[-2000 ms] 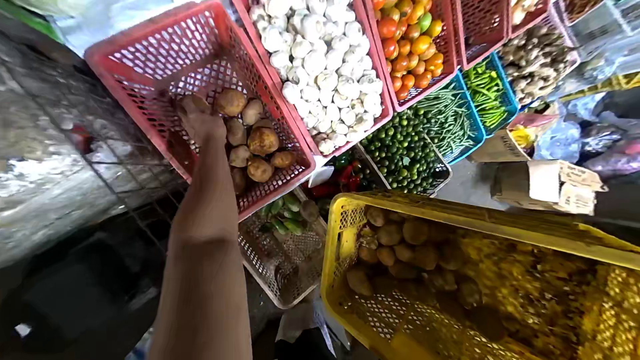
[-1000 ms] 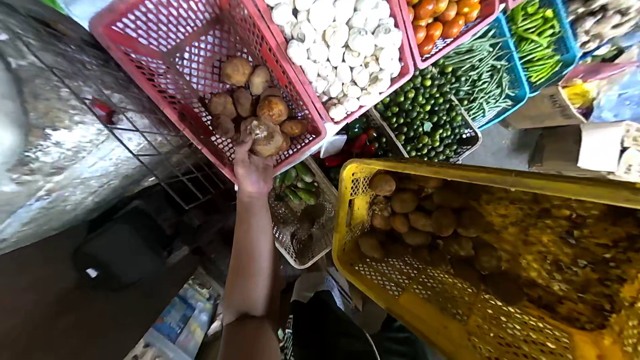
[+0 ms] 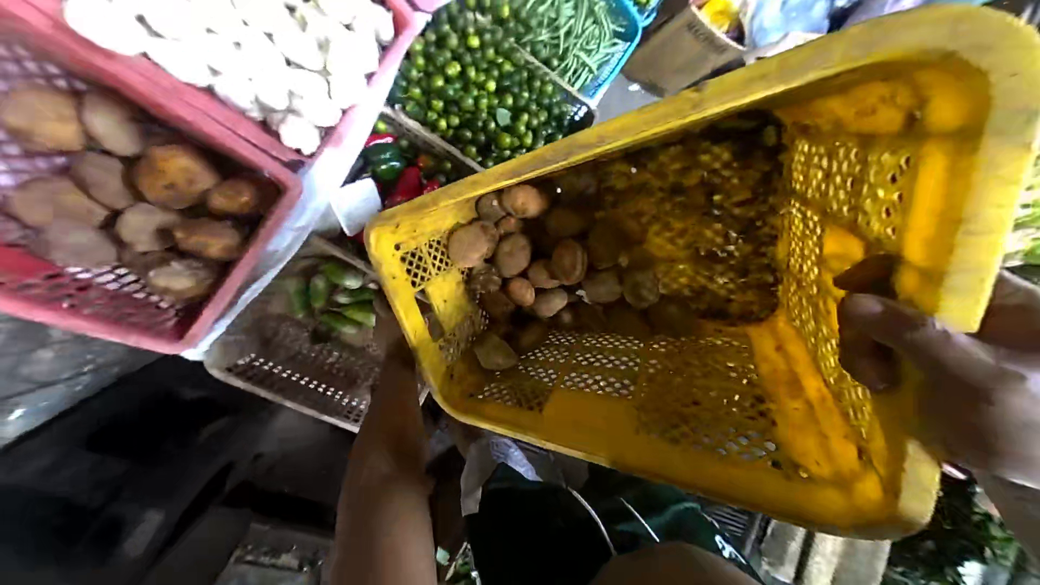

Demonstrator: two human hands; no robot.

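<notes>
A yellow plastic crate (image 3: 650, 406) spans the middle and right of the view, tilted, with round brown tubers like potatoes (image 3: 561, 260) gathered at its left end and dark debris on its floor. My right hand (image 3: 934, 366) grips the crate's right end, fingers through the handle opening. At the crate's left end is my left hand (image 3: 394, 333), dark and mostly hidden by the rim, so its grip cannot be made out. To the left, a red plastic crate (image 3: 268, 236) holds large brown potatoes (image 3: 175, 176).
White garlic bulbs (image 3: 276, 49) fill another red crate at the top left. Green calamansi-like fruits (image 3: 487, 89) and green beans (image 3: 573, 36) lie behind the yellow crate. A pale crate (image 3: 301, 398) with green vegetables (image 3: 337, 296) sits below left. A cardboard box (image 3: 682, 49) stands at the top.
My left hand has moved from the potatoes in the red crate to the yellow crate's left end. My right hand has come into view on the yellow crate, which now appears tilted.
</notes>
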